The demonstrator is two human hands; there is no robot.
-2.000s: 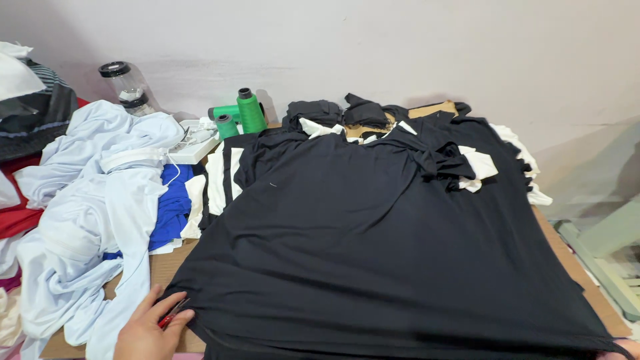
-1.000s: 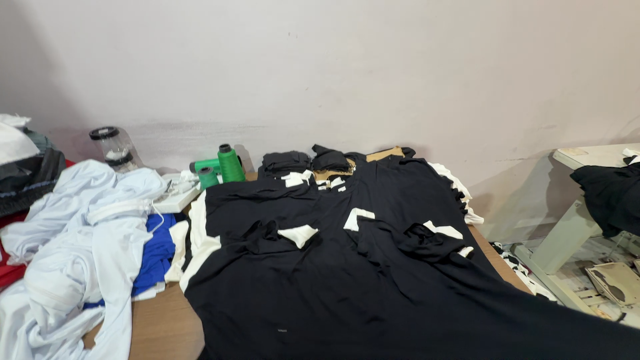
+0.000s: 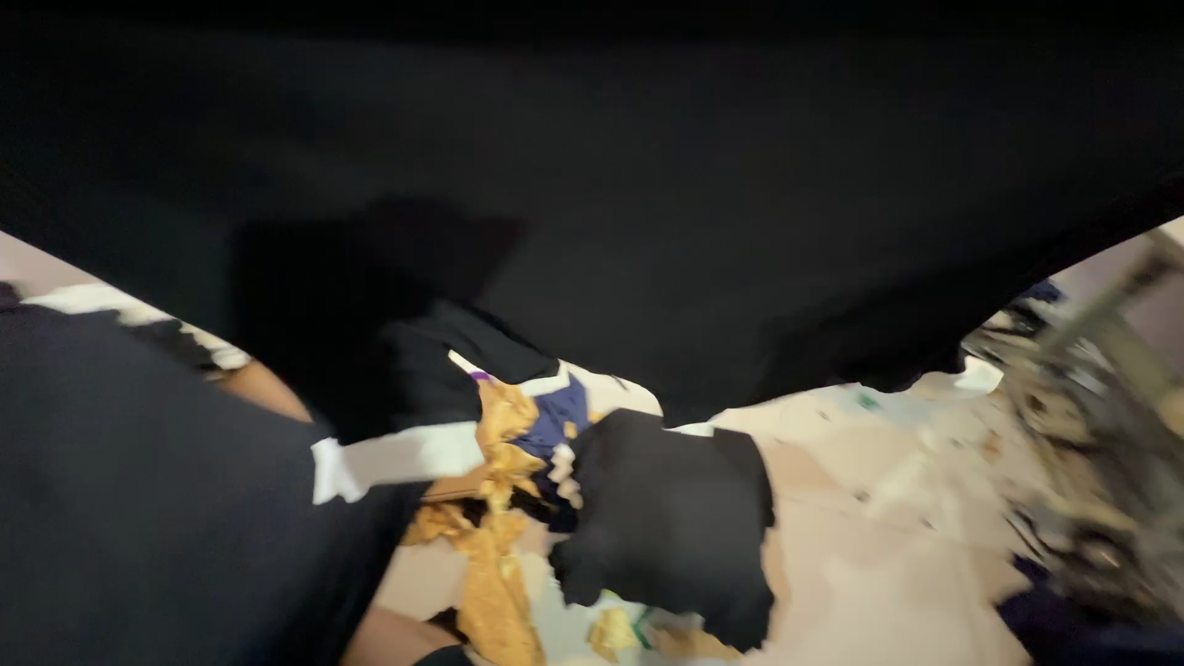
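Observation:
A large black fabric garment [image 3: 647,231] is spread out close to the camera and fills the upper part of the head view. Another dark fabric piece [image 3: 166,481] covers the left side. A white strip of fabric [image 3: 416,453] shows between them. Neither my left hand nor my right hand can be seen, so what they hold is hidden. A bit of bare skin, perhaps an arm or leg, shows at the bottom left of centre.
Below lies a pale floor [image 3: 879,546] with a black cloth piece [image 3: 675,518], mustard-coloured fabric scraps [image 3: 499,592] and a navy scrap [image 3: 555,416]. At the right, a blurred metal frame [image 3: 1101,305] stands beside dark cloth.
The black garment lay on the table before; now it is raised in front of the camera. My left hand, seen two seconds ago, is out of sight. The view has swung down toward the floor.

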